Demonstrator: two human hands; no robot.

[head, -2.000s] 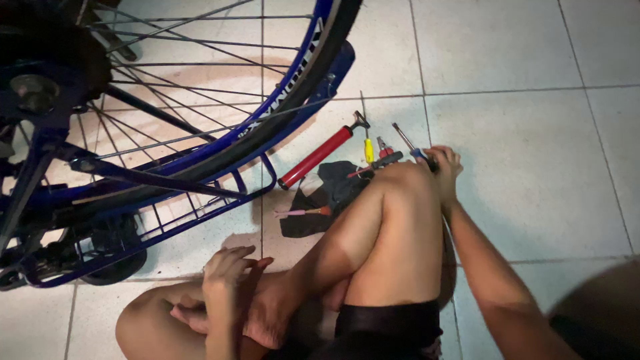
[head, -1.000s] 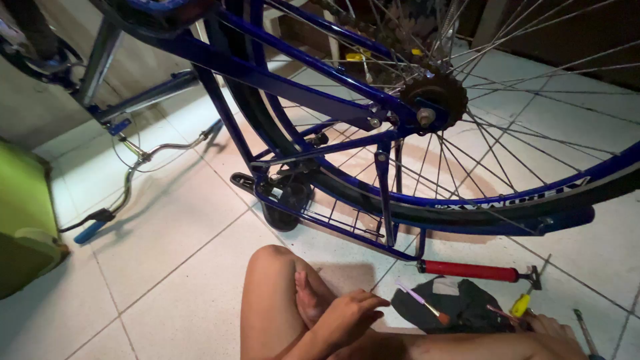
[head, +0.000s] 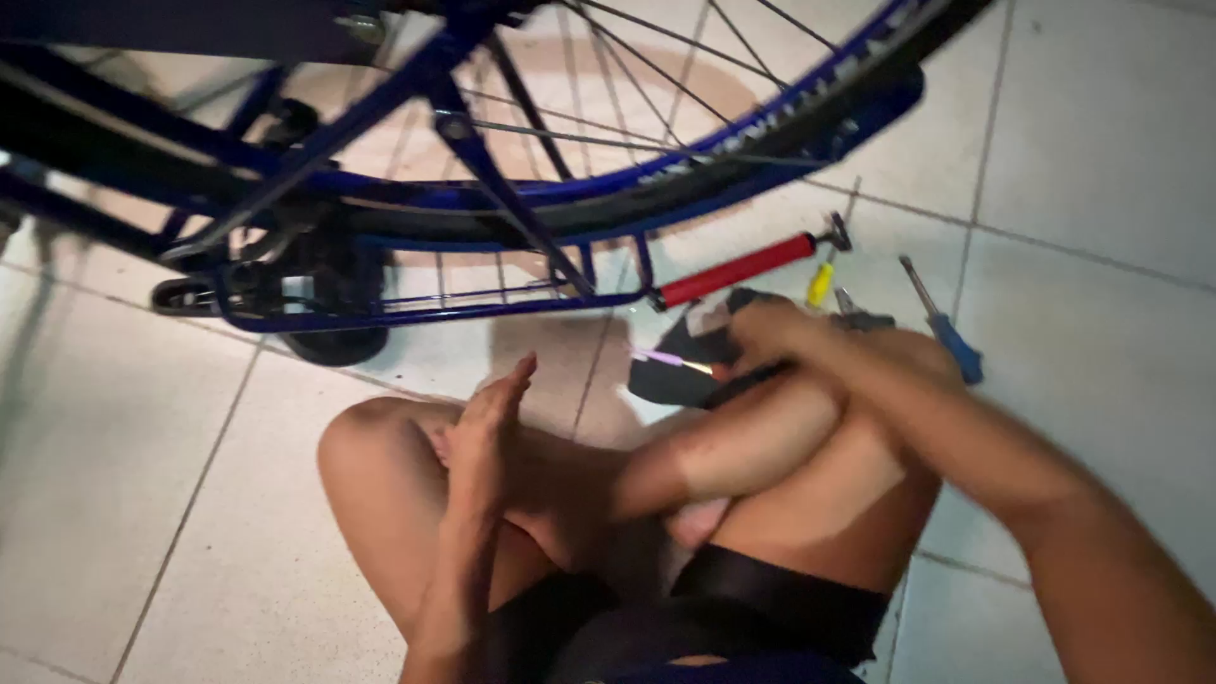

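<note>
My left hand [head: 491, 413] is raised above my crossed legs, its fingers apart and nothing in it. At the dark cloth [head: 665, 375], my right hand [head: 765, 337] reaches down; blur and the hand's own back hide whether its fingers grip anything. A brush with a light purple handle [head: 665, 358] lies on the cloth beside that hand. Just beyond is a red hand pump [head: 736, 274]. A yellow-handled screwdriver [head: 820, 285] and a blue-handled screwdriver [head: 955, 350] lie on the tiles to the right, with a dark tool [head: 869, 321] between them, partly behind my knee.
A blue bicycle's rear wheel [head: 608, 195] spans the upper view, with its rear rack [head: 475, 312] low over the tiled floor [head: 1092, 380]. A round black part [head: 337, 344] sits under the rack at left. My bent knees flank my hands.
My right hand has moved from beside the blue-handled screwdriver, two seconds ago, to the dark cloth. The view has swung left and back.
</note>
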